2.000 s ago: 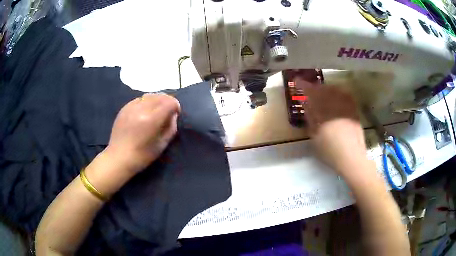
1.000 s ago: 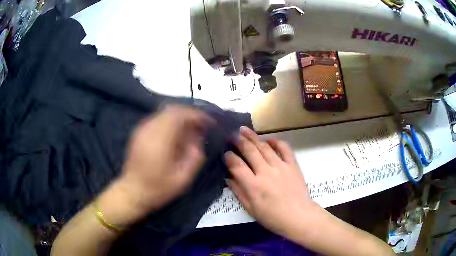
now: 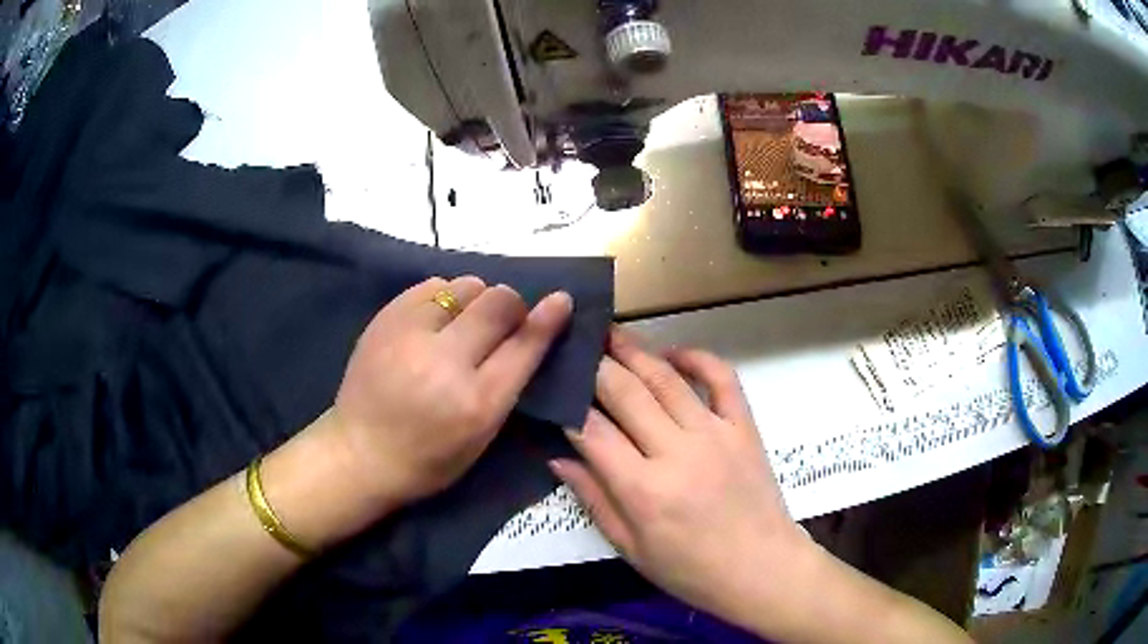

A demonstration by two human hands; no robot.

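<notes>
Dark cloth garment pieces (image 3: 214,302) spread over the left of the white table, and their right end reaches the area in front of the needle. My left hand (image 3: 434,377) is on the cloth, with its thumb and index finger pinching near a squared cloth end. My right hand (image 3: 680,440) is at the right edge of that cloth, its fingertips touching the edge and partly under it. The presser foot area (image 3: 535,176) of the sewing machine (image 3: 755,44) is behind my hands, and no cloth lies under it.
A smartphone (image 3: 791,176) with a lit screen lies on the machine bed. Blue-handled scissors (image 3: 1045,365) lie at the right. Cut care labels (image 3: 925,340) lie left of the handles. A printed scale (image 3: 856,447) runs along the table's front edge. Scraps (image 3: 1026,554) are below right.
My right hand has moved from beside the phone to the cloth's right edge. My left hand has moved right and now pinches near the cloth end. The cloth end has shifted away from the needle area.
</notes>
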